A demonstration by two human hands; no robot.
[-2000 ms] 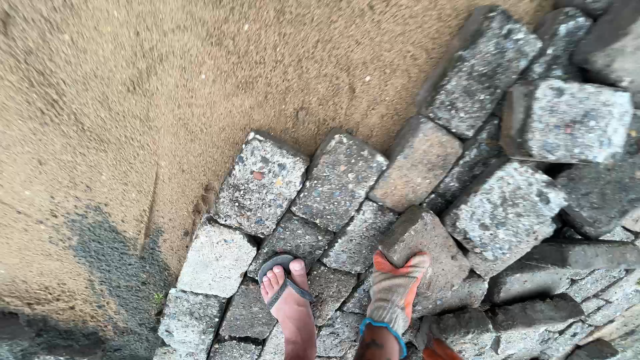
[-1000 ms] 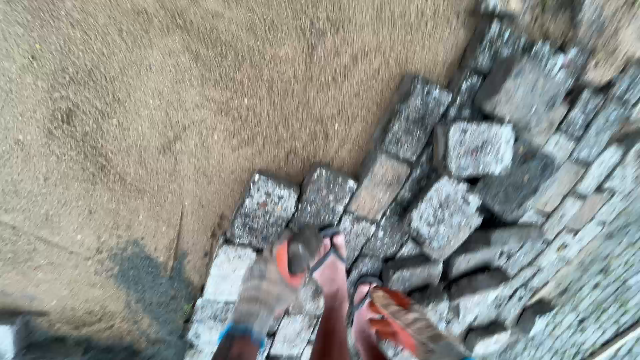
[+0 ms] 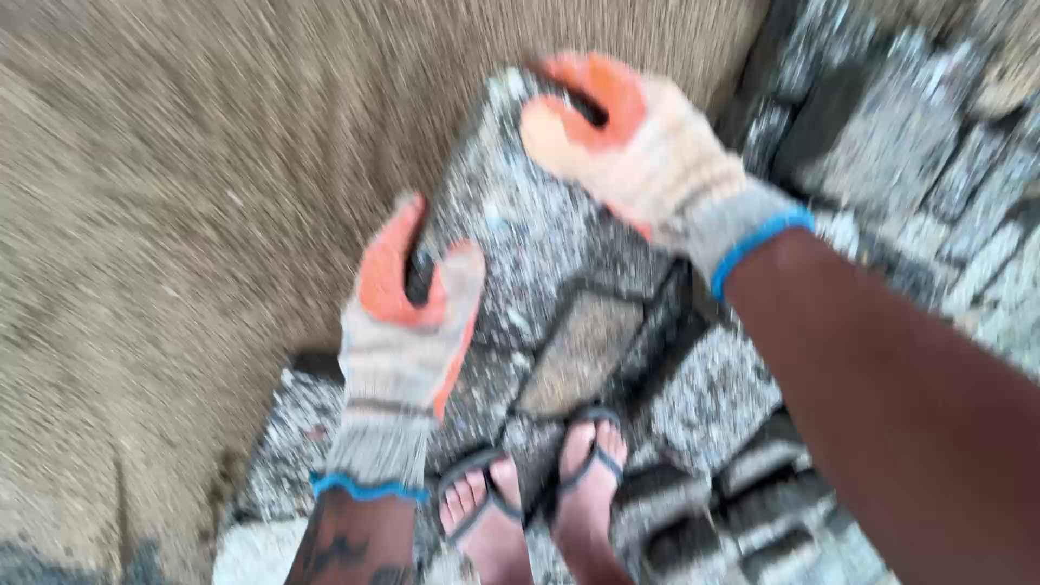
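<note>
A large rough concrete paving block (image 3: 520,211), speckled with aggregate, lies between my two gloved hands, blurred by motion. My left hand (image 3: 398,333), in a knit glove with orange coating and blue cuff, grips its left edge, thumb and fingers curved around it. My right hand (image 3: 642,154), gloved alike, grips the upper right corner. The block looks nearer to the camera than the blocks around it. Its underside is hidden, as are some of my fingertips. Below it, a brownish block (image 3: 581,353) sits among grey ones.
My feet in dark flip-flops (image 3: 487,496) stand on the laid blocks. Brown sandy ground (image 3: 203,203) spreads to the left and top. Uneven, loosely stacked blocks (image 3: 861,146) lie at the right, with dark gaps between several blocks at the lower right.
Both hands have moved up and forward from near my feet and are now at the edges of the large block. The view has shifted and come closer to the blocks.
</note>
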